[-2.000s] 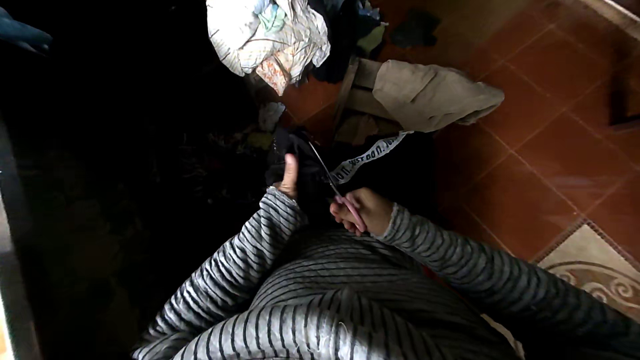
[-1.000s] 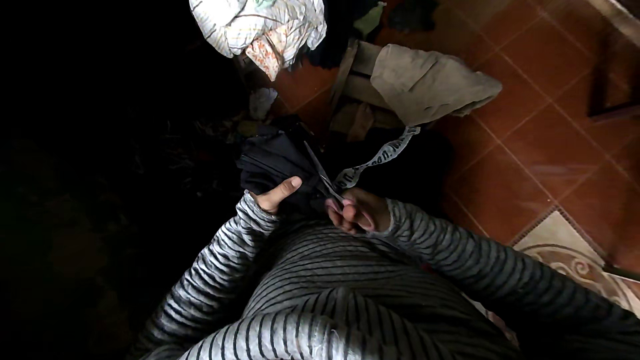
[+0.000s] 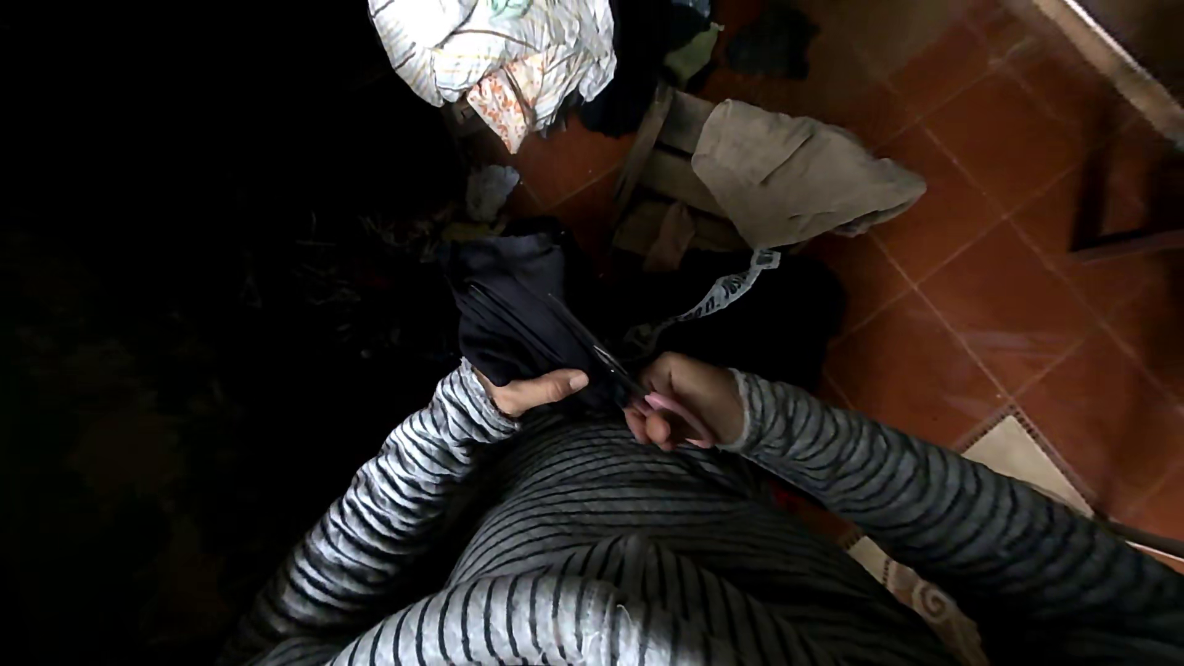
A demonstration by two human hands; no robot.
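Dark cloth (image 3: 518, 305) lies folded over my left hand (image 3: 536, 390), whose thumb presses on its near edge; the other fingers are hidden under it. My right hand (image 3: 680, 402) grips pink-handled scissors (image 3: 680, 418) by their loops. The metal blades point up and left and lie against the cloth's right side; whether they are parted is hard to tell. A pale strip with dark lettering (image 3: 721, 296) trails beyond my right hand, over something black.
A beige cloth (image 3: 795, 171) rests on a slatted wooden piece (image 3: 680, 171). White patterned fabric (image 3: 518, 51) is heaped at the top. A small pale scrap (image 3: 490, 191) lies left of the wood. Reddish floor tiles (image 3: 971, 250) show at right; the left side is very dark.
The dark cloth at my left hand is more spread out and visible than two seconds before. The scissors remain in my right hand, beside the cloth.
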